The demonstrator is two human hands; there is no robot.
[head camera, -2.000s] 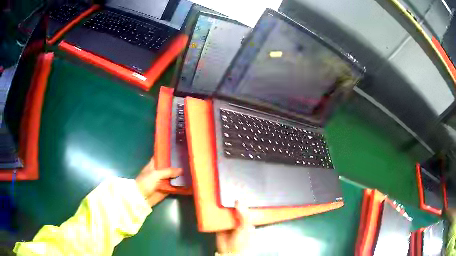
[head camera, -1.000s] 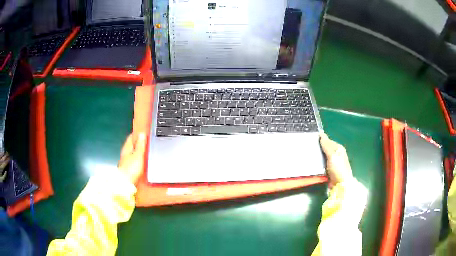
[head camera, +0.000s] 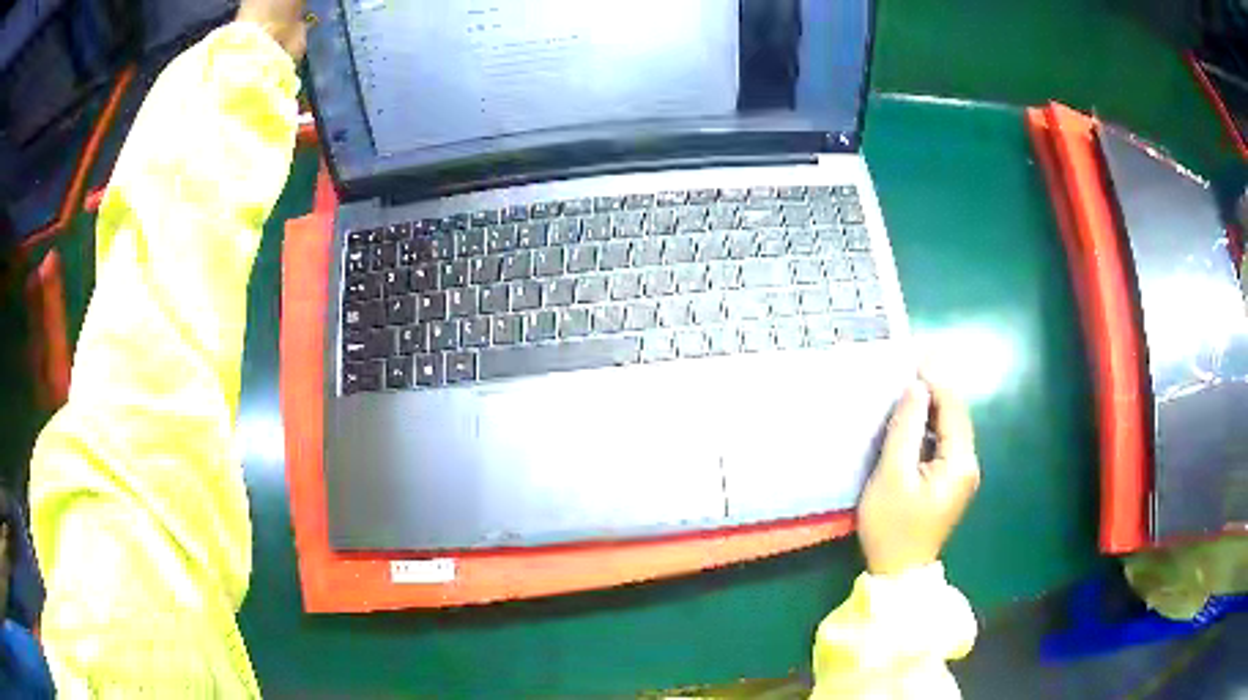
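Observation:
The open silver-grey laptop (head camera: 602, 451) lies on a red-orange foam tray (head camera: 308, 465), slightly turned, in front of me. Its display (head camera: 548, 69) stands open with a white window, its top cut off by the picture's edge. My left hand (head camera: 278, 19) is at the display's upper left edge, partly out of the picture, so its grip is unclear. My right hand (head camera: 924, 472) is at the right front edge of the palm rest, fingers curled with thumb and fingertip close together. Whether it grips the edge is unclear.
A glossy dark laptop (head camera: 1191, 342) on red-orange foam (head camera: 1095, 315) is at the right. Another person's sleeve (head camera: 1191, 581) shows beneath it. More red-orange foam edges (head camera: 49, 328) show at the left. The bench (head camera: 972, 233) is shiny dark green.
The laptop and foam now appear nearer and larger. My left hand has gone from the foam's left side up to the display. My right hand has moved to the laptop's front right corner area.

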